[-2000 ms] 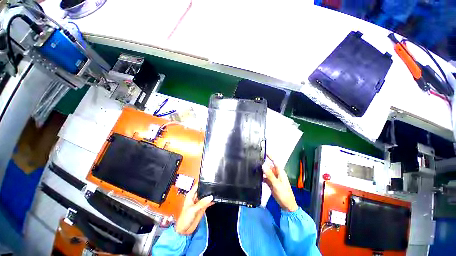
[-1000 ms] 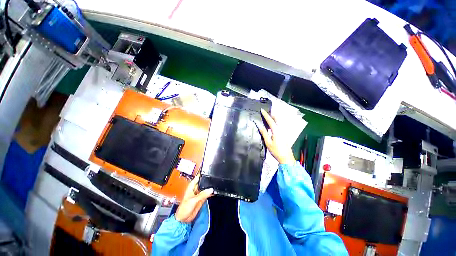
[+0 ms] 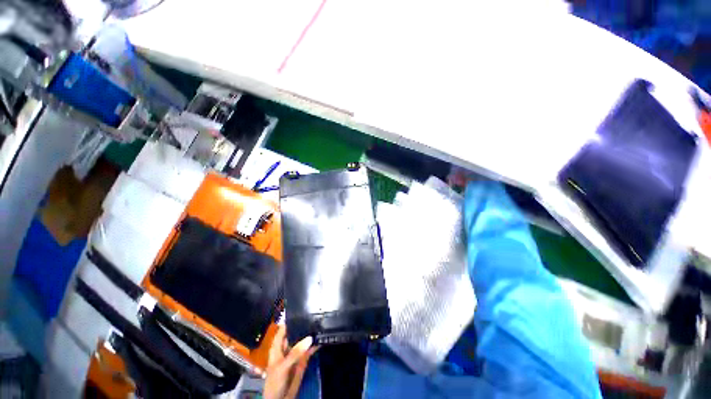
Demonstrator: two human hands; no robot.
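Observation:
A glossy black tablet housing (image 3: 331, 249) is held upright in front of me, small tabs at its top corners. My left hand (image 3: 287, 365) grips its lower left corner. My right arm is stretched forward; my right hand (image 3: 458, 178) is small and blurred at the white table's edge, beside a dark flat panel (image 3: 409, 165), and its fingers cannot be made out. A white textured foam sheet (image 3: 429, 284) lies right of the housing, partly behind it. Another black part (image 3: 218, 277) sits in the orange fixture plate (image 3: 222, 195) on the left.
A black housing (image 3: 635, 171) lies on white wrap at the right of the white table (image 3: 436, 70). A robot head with a blue box (image 3: 92, 90) stands upper left. Blue thin tools (image 3: 267, 178) lie behind the orange plate. A blurred white machine (image 3: 600, 319) is lower right.
My right hand has let go of the housing and moved forward to the table edge. My left hand still holds the housing, now further left in view. More of the foam sheet shows.

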